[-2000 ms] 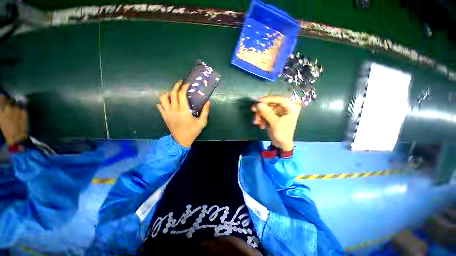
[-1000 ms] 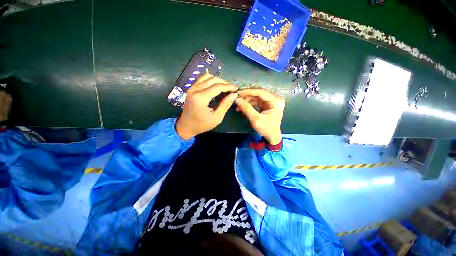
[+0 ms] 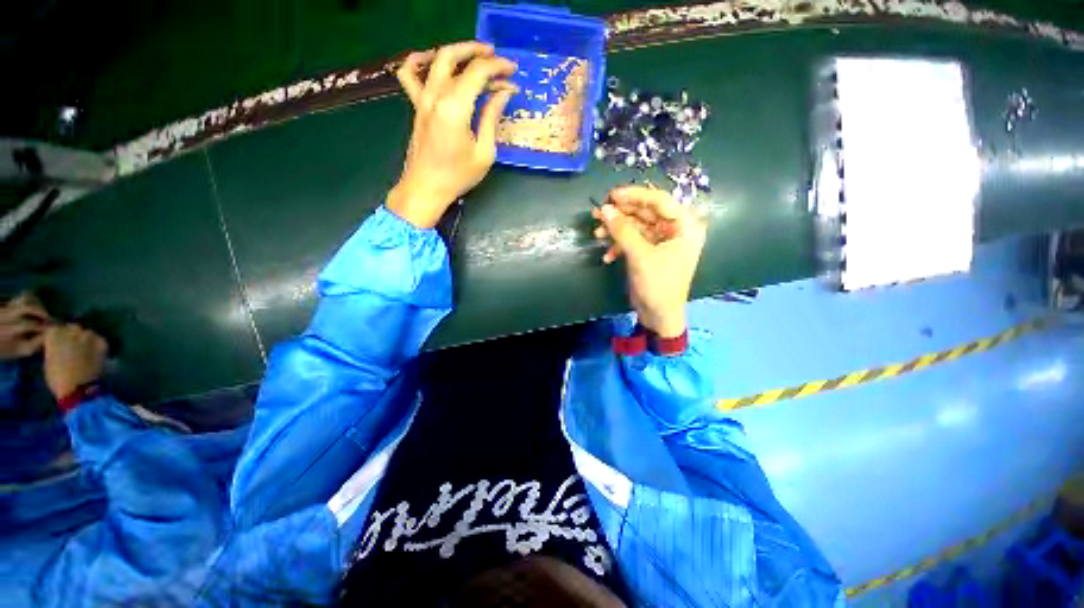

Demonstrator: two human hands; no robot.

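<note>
The blue parts bin (image 3: 600, 89) stands at the back of the bench and holds tiny tan and white pieces. My left hand (image 3: 452, 125) is over the bin's left side, thumb and fingertips close together; whether a tiny piece is between them cannot be told. My right hand (image 3: 651, 244) is in front of the component pile (image 3: 654, 128), thumb and fingers pinching a small dark component (image 3: 598, 208). The loose pile of black and silver bits lies right of the bin. A thin dark edge shows beside my left wrist; the phone body is otherwise not visible, and my left forearm covers that part of the bench.
A white sheet or tray (image 3: 909, 172) with a notched left edge lies right of the pile, with small dark bits beyond it. A worn pale ledge (image 3: 285, 107) runs behind the bin. Another person's hands (image 3: 71, 354) and blue sleeve are at the far left.
My left hand has moved away from my right hand, up to the bin. My right hand still pinches the small component. The phone body has gone from sight. The view has shifted and turned.
</note>
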